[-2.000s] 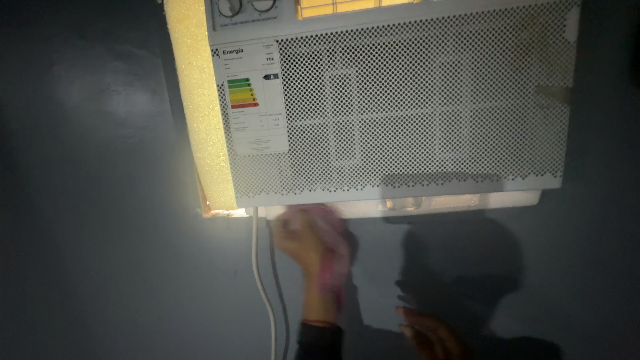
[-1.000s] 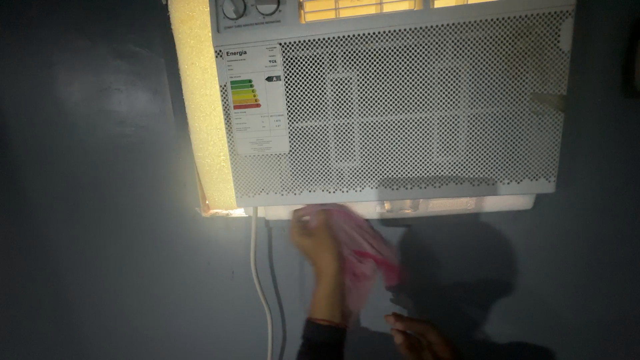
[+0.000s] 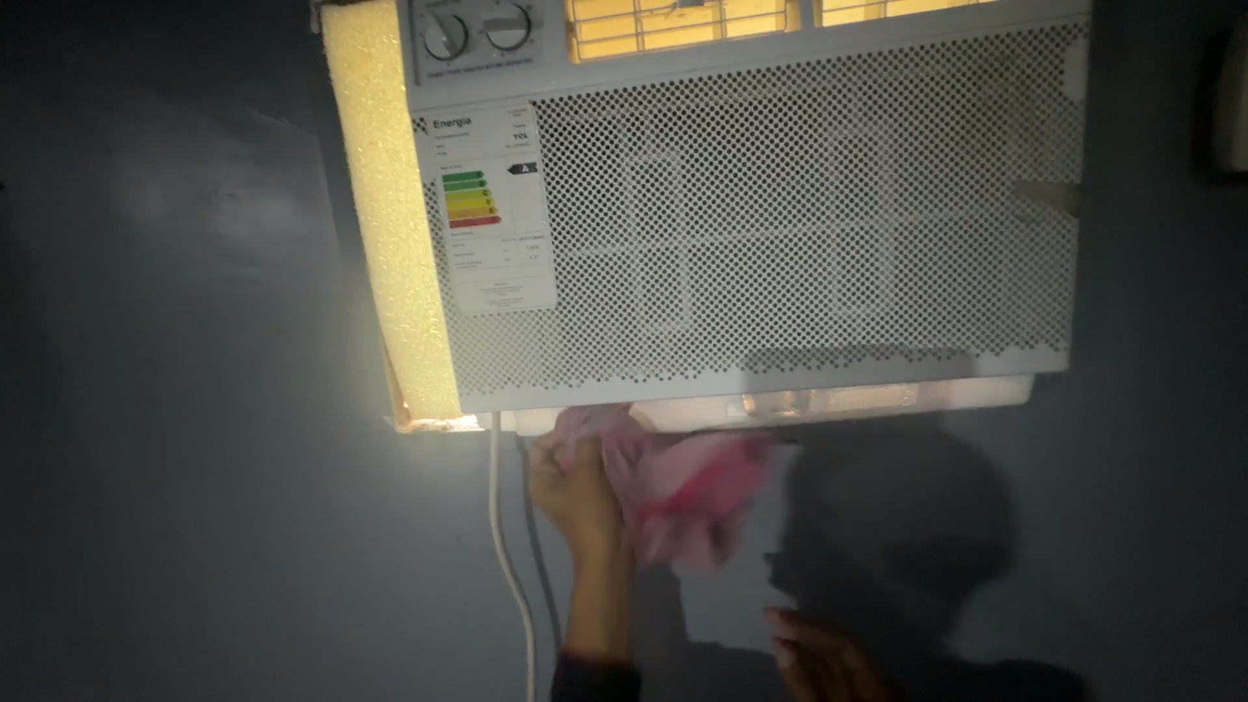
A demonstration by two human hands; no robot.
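A pink cloth [image 3: 697,492] is gripped in my left hand [image 3: 580,487], just under the bottom edge of a window air conditioner [image 3: 780,224]. The cloth fans out to the right of the wrist and is blurred. The unit has a perforated white front grille, two control knobs [image 3: 476,32] at its upper left and an energy label [image 3: 492,210] with a coloured scale. My right hand [image 3: 829,658] is low in the view, in dim light, fingers apart, touching nothing that I can see. Part of it is cut off by the lower edge.
A white power cord [image 3: 502,546] hangs down the grey wall [image 3: 195,487] left of my left hand. Yellow foam [image 3: 390,214] fills the gap along the unit's left side. Shadows fall on the wall at the right. A pale object [image 3: 1230,102] stands at the right edge.
The pink cloth, bunched around my left hand two seconds ago, now spreads out to the right. My left hand stays near the unit's bottom edge. My right hand remains low in the view.
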